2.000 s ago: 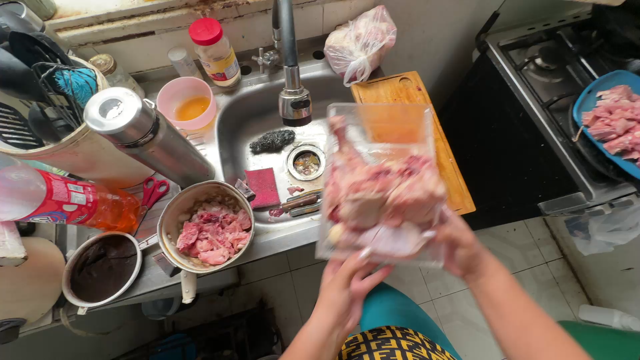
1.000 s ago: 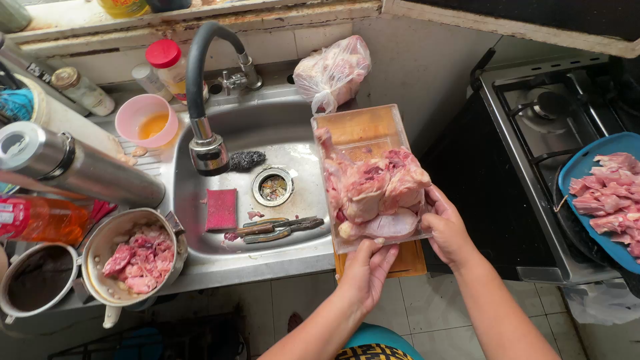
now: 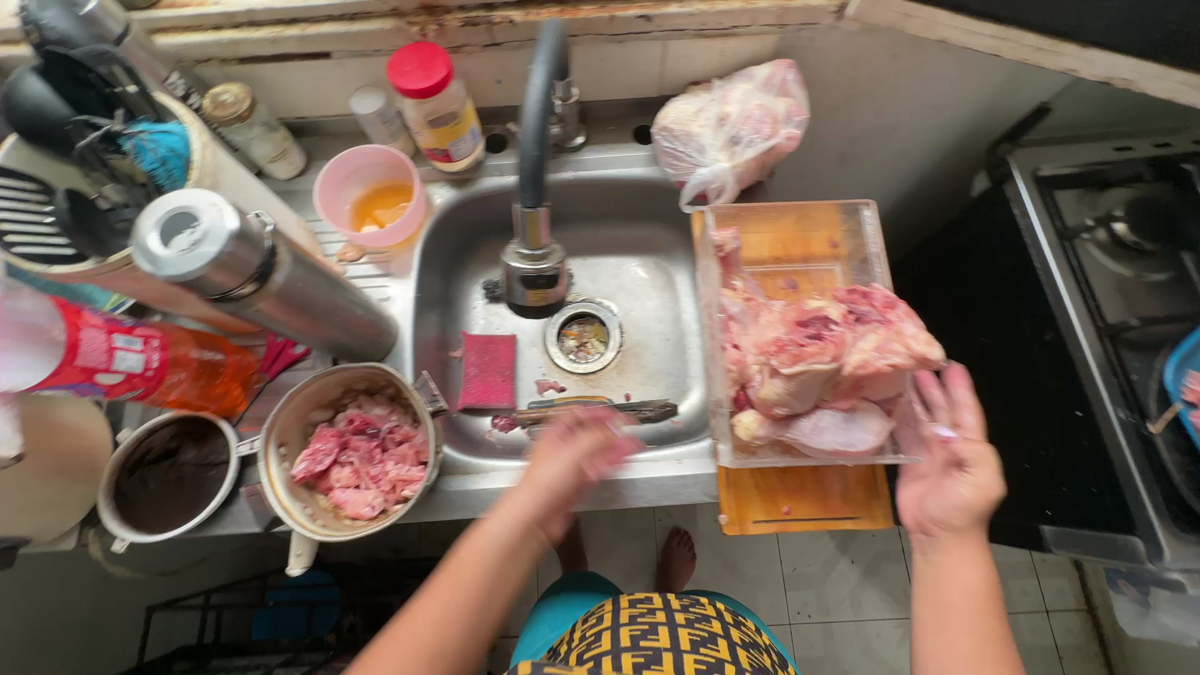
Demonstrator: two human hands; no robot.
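A clear plastic container (image 3: 797,455) holding raw chicken pieces (image 3: 816,356) rests on a wooden cutting board (image 3: 806,502) right of the sink. My right hand (image 3: 952,450) is at the container's right side, fingers spread against or close to its wall; whether it grips cannot be told. My left hand (image 3: 581,450), blurred by motion, is over the sink's front edge beside knives (image 3: 647,411) lying in the basin. No object shows in it. A pink sponge (image 3: 487,370) lies left of the drain strainer (image 3: 583,337). Cut raw meat (image 3: 361,459) fills part of a pot (image 3: 281,450) to the left.
The faucet (image 3: 534,272) hangs over the sink (image 3: 637,202). Behind are a bagged chicken (image 3: 731,122) and red-lidded jar (image 3: 436,112). Leftward stand a pink bowl (image 3: 333,197), steel thermos (image 3: 272,281), orange drink bottle (image 3: 197,366) and pot of dark liquid (image 3: 173,473). A stove (image 3: 1078,281) is rightmost.
Both hands held the chicken container above the board earlier; it now rests on the board. My left hand has left it and moved left over the sink's front edge.
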